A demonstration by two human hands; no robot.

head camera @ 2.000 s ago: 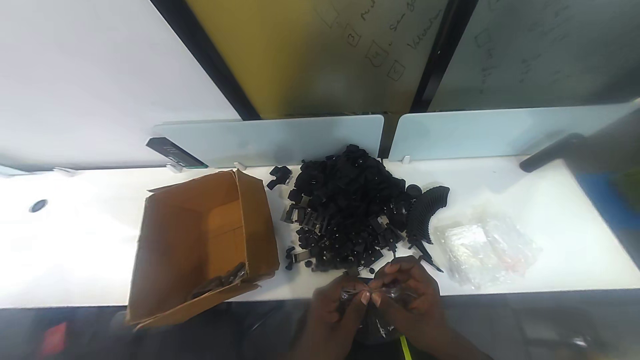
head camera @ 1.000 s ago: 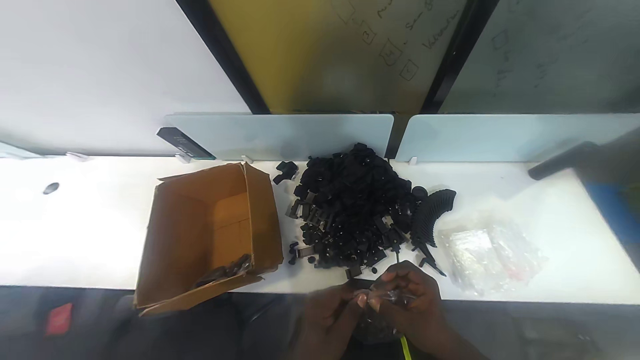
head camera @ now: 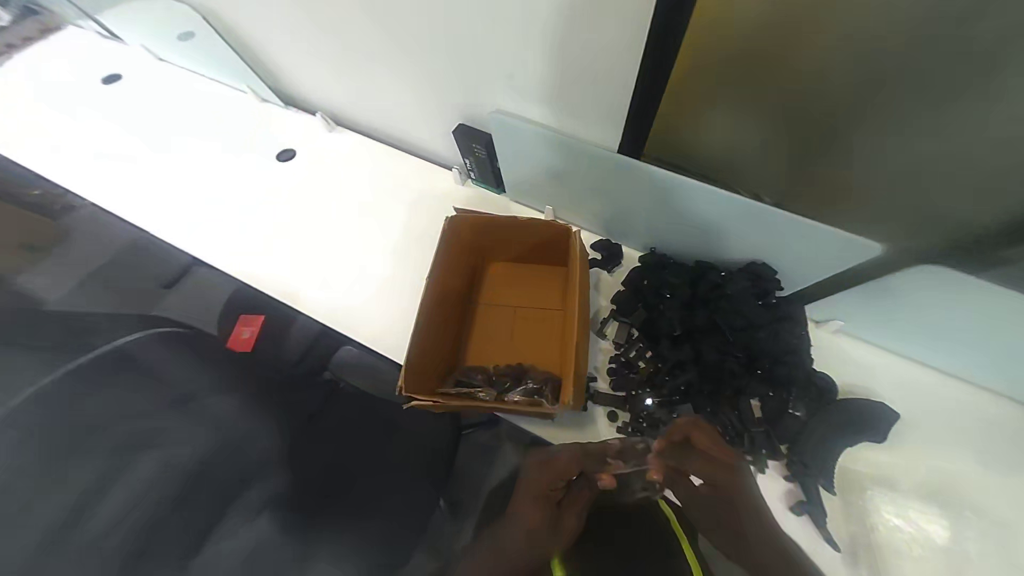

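Between my two hands, at the near edge of the white table, is a small clear plastic bag (head camera: 632,456), its contents dark and hard to make out. My left hand (head camera: 560,488) pinches its left side and my right hand (head camera: 704,472) its right side. Just beyond them lies a large heap of small black plastic parts (head camera: 712,328). The open cardboard box (head camera: 516,292) stands left of the heap, with several clear bags of dark parts (head camera: 508,384) along its near inner wall.
A curved black piece (head camera: 848,432) lies right of the heap, near clear plastic bags (head camera: 904,520). A small black box (head camera: 478,158) leans at the low divider panel (head camera: 680,200). A red item (head camera: 246,333) is below the table's front edge, beside dark chairs.
The view has swung left and tilted. Both hands stay together on the small bag, which shows more plainly between the fingers now.
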